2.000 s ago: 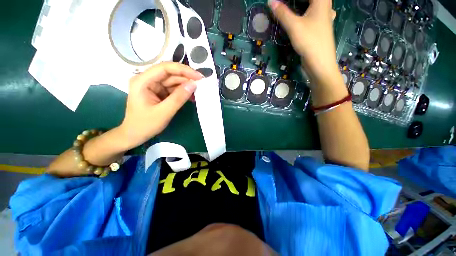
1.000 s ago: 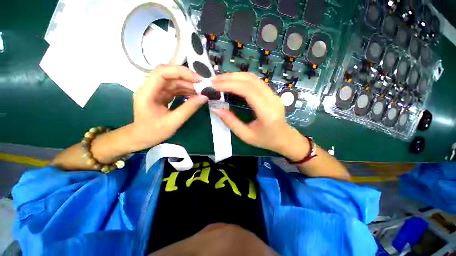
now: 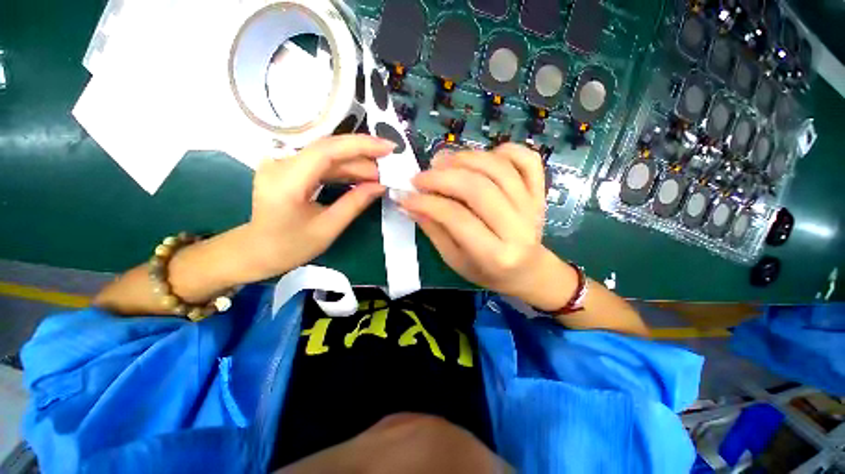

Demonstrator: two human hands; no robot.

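My left hand (image 3: 306, 199) pinches the white release liner strip (image 3: 400, 245) at its left edge. My right hand (image 3: 482, 213) is at the strip's right side, its fingertips touching it; whether a disc is between them is hidden. A dark round adhesive pad (image 3: 389, 137) lies on the strip just above my left fingertips. The strip runs down from the white sticker roll (image 3: 350, 69), and its lower part is bare white. A curled piece of liner (image 3: 315, 287) lies near the bench edge.
White sheets (image 3: 148, 139) lie under the roll. A clear blister tray (image 3: 602, 139) behind my right hand holds black modules, some with grey discs. A second tray (image 3: 732, 243) stands right, crowded with modules. Two small black objects (image 3: 779, 227) lie beside it.
Two seconds ago my right hand was over the tray; it has come back to the strip. Since one second ago, the disc between my hands is no longer visible and my right fingers have closed together.
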